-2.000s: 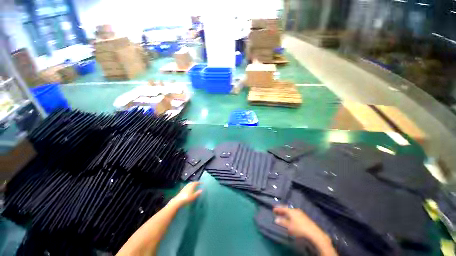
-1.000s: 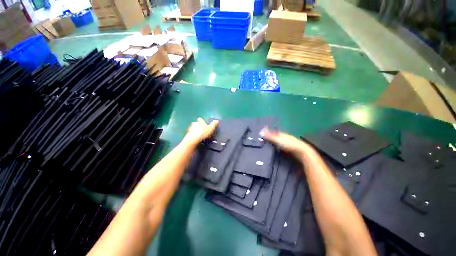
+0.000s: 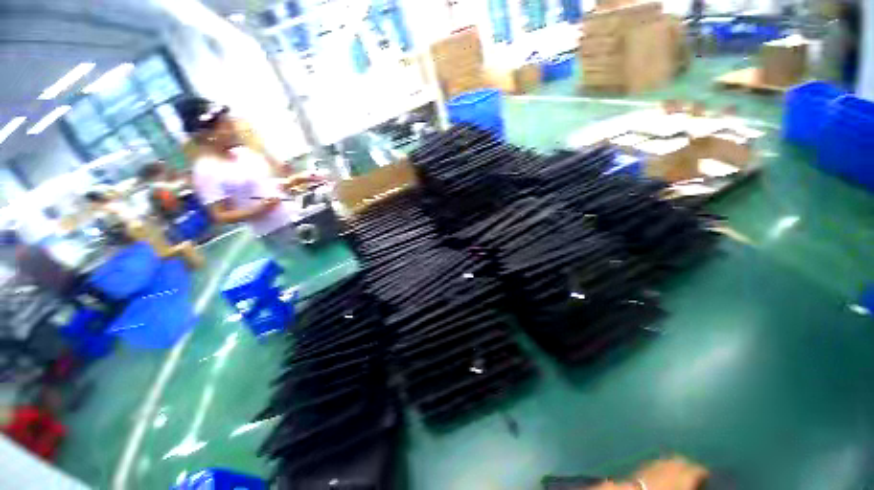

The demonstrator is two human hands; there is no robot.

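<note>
Black panels [image 3: 441,316] lie in long leaning rows on the green bench [image 3: 690,383], with small bright dots on some edges. At the bottom edge, part of one hand [image 3: 666,474] shows, blurred and cut off, beside a sliver of a dark panel [image 3: 572,482]. I cannot tell which hand it is or whether it grips the panel. No other hand of mine is visible. The picture is tilted and blurred.
A person [image 3: 235,177] in a light top stands at the adjoining bench by a small machine [image 3: 316,225]. An open carton [image 3: 379,187] is behind the panels. Blue crates [image 3: 259,295] stand on the floor at left, blue bins [image 3: 834,129] at right.
The view has swung left and tilted, bringing the person and panel rows to the middle. The fanned panels at the right and most of my hands have left the picture.
</note>
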